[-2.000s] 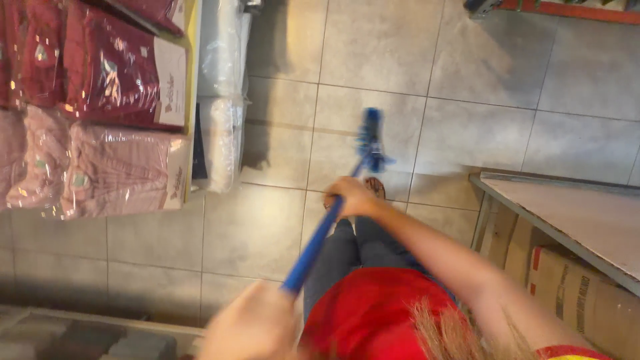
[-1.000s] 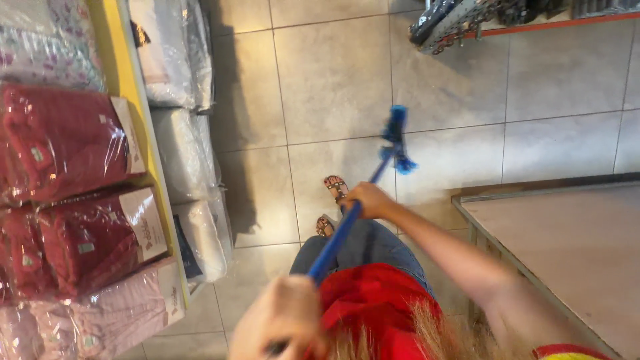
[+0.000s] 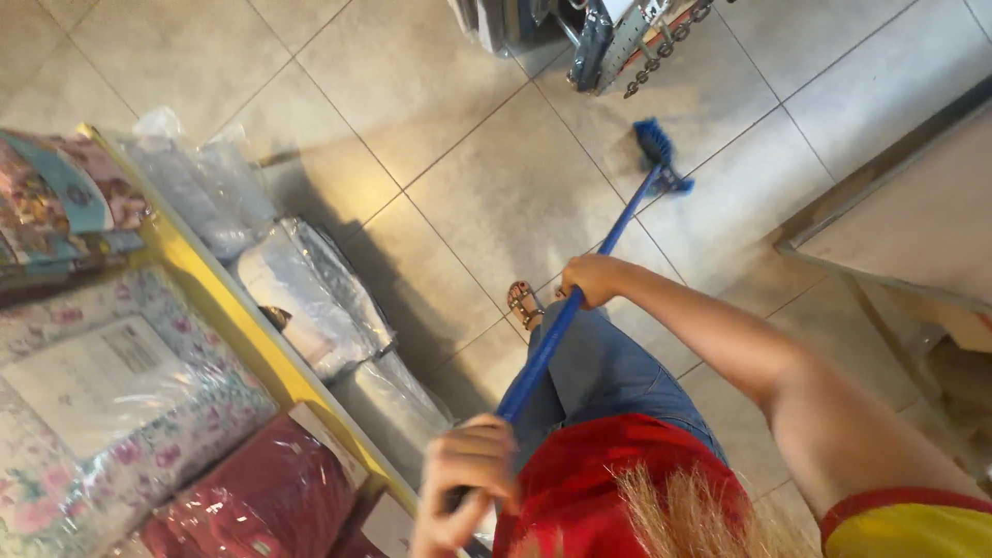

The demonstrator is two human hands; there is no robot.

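Observation:
A blue broom handle (image 3: 554, 337) runs slantwise in front of my body. Near its top end my left hand (image 3: 469, 473) is closed around it, somewhat blurred. My right hand (image 3: 593, 280) grips the handle lower down, above my jeans and sandalled foot. At the far end the broom head with blue bristles (image 3: 655, 147) is on or just over the grey tiled floor (image 3: 480, 209), close to a metal rack end; contact with the tiles is hard to tell.
Left, a shelf with a yellow edge (image 3: 232, 302) holds plastic-wrapped textiles (image 3: 240, 496), with clear-bagged packs (image 3: 310, 294) beside it. A rack with a hanging chain (image 3: 666, 50) stands beyond the broom. At right is a low table or platform (image 3: 914, 209) with boxes beneath.
Both hands have stayed on the broom handle. The view has turned and moved along the aisle, with the chain-hung rack now nearer the broom head.

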